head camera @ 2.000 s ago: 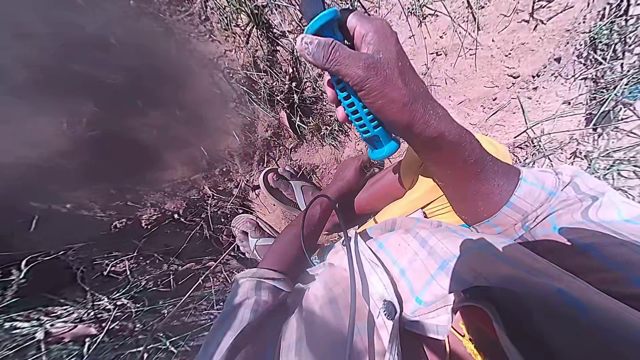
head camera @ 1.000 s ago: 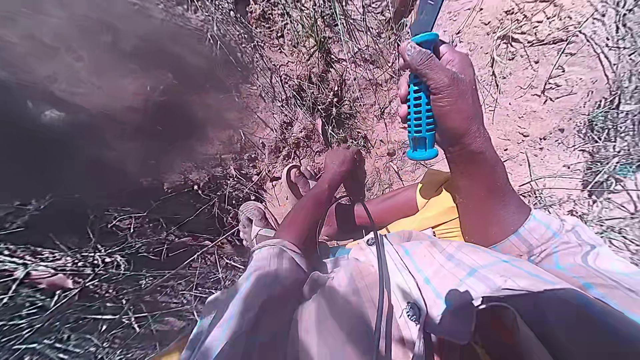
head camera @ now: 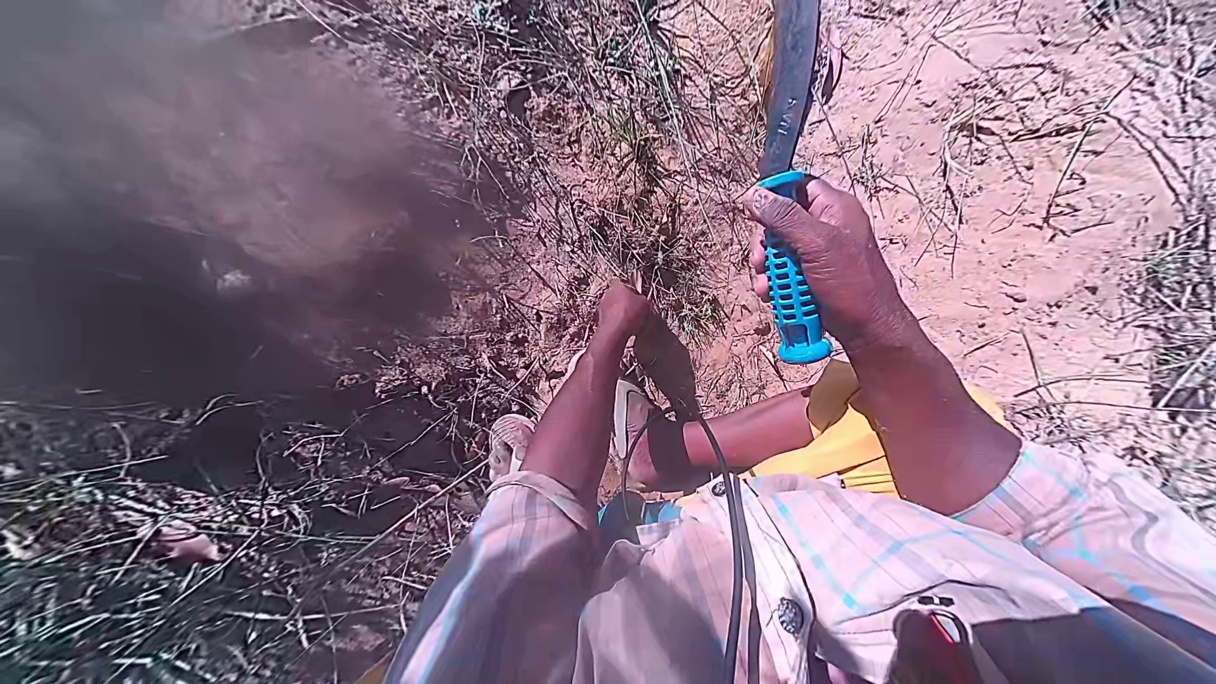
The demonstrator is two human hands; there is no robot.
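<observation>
A sickle or similar curved blade (head camera: 790,95) points up at the top of the view, its upper end cut off by the frame. Closed around its blue plastic handle (head camera: 794,294) is my right hand (head camera: 836,256), held above sandy ground. My left hand (head camera: 624,309) reaches down at the centre beside a tuft of grass (head camera: 689,294). Its fingers are mostly hidden, so I cannot tell whether it grips any stems. A black cable (head camera: 731,532) hangs down over my checked shirt.
Murky water (head camera: 218,209) lies at the left, against the bank. Dry grass and twigs (head camera: 190,560) cover the lower left. My sandalled feet (head camera: 513,442) rest on the bank just below my left hand. Pinkish bare soil (head camera: 1026,275) stretches across the right.
The view has shifted. My right hand has turned the tool from a slanted to a nearly upright position, still holding its handle. My left hand stays low near the feet and grass.
</observation>
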